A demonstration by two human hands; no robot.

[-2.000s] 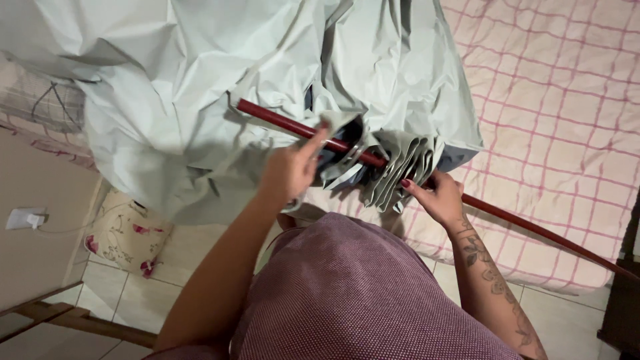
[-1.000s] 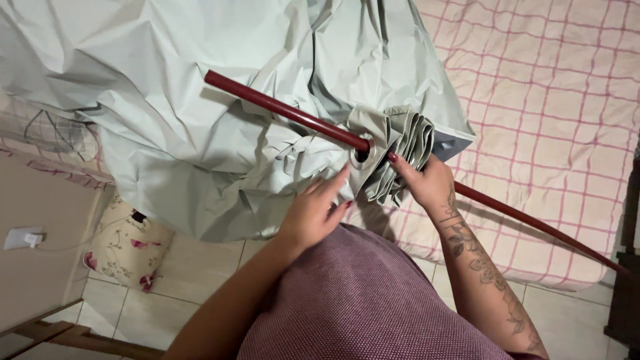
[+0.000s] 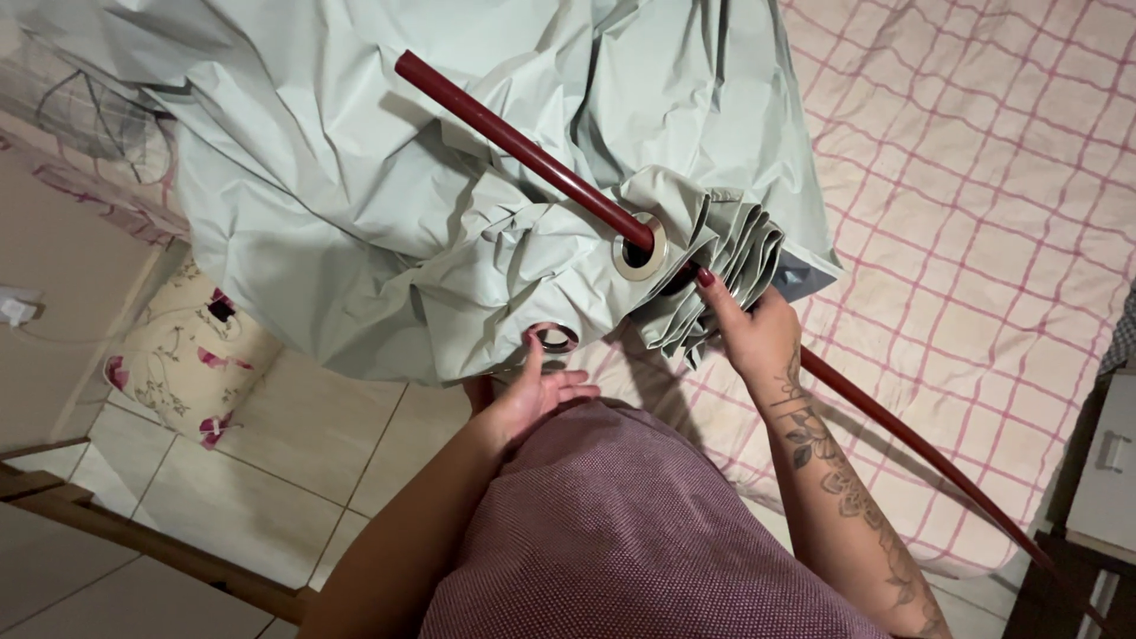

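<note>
A pale grey-green eyelet curtain (image 3: pixel 293 177) lies crumpled over the bed. Its pleated top edge (image 3: pixel 741 257) is bunched on a dark red curtain rod (image 3: pixel 524 151), which slants from upper left to lower right and passes through a metal eyelet ring (image 3: pixel 657 257). My right hand (image 3: pixel 754 328) grips the bunched pleats around the rod, thumb in front. My left hand (image 3: pixel 541 390) is below the curtain, fingers spread, its thumb at the edge of another eyelet (image 3: pixel 556 337) that is off the rod. The rod's upper left end sticks out bare.
A bed with a pink-checked cover (image 3: pixel 941 177) spreads to the right. A floral cushion (image 3: pixel 191 355) lies on the tiled floor (image 3: pixel 257 479) at left, near a plug (image 3: pixel 18 309) on the wall. A wooden rail (image 3: pixel 160 541) crosses the lower left, and a white drawer unit (image 3: pixel 1105 470) stands at right.
My left hand has left the rod and moved down to a loose eyelet. A further eyelet showed at the rod a second ago too. My right hand stays on the pleats.
</note>
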